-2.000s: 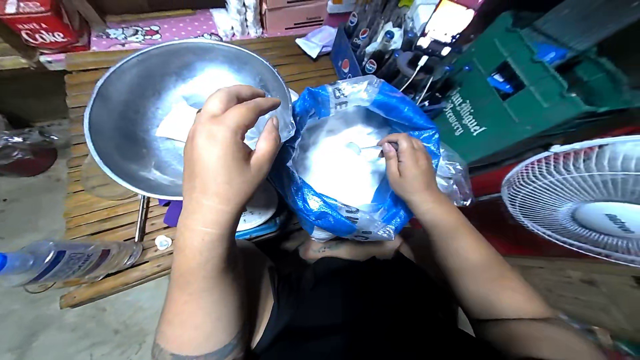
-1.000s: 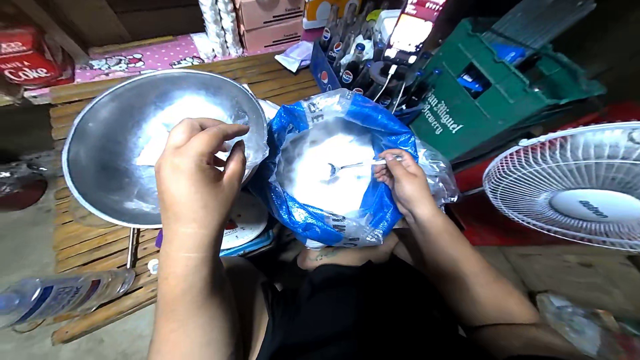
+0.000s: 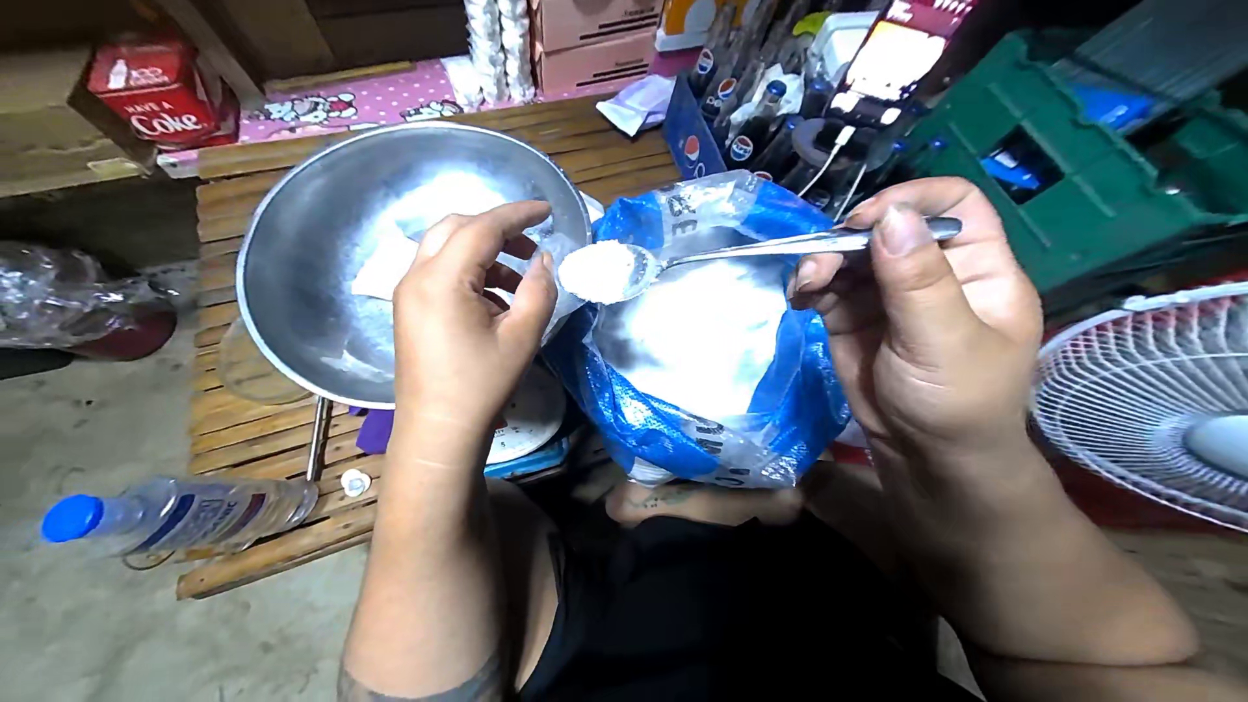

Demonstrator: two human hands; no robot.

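Note:
My right hand grips the handle of a metal spoon, its bowl heaped with white granules. Below the spoon, a blue-and-clear plastic sack stands folded open around a mass of white granular stuff. Between the thumb and fingers of my left hand is a small clear plastic bag, close to the spoon's bowl. Behind that hand lies a wide metal bowl with white packets inside. A dial scale shows partly under the bowl's edge.
The slatted bamboo table carries a clear bottle with a blue cap at its left edge. Behind are Pepsi bottles, a lit phone with a cable and a green crate. A white fan stands at right.
The spoon was down in the sack's white contents; my right hand has raised it, loaded, toward the small bag in my left hand. My left hand stays beside the metal bowl.

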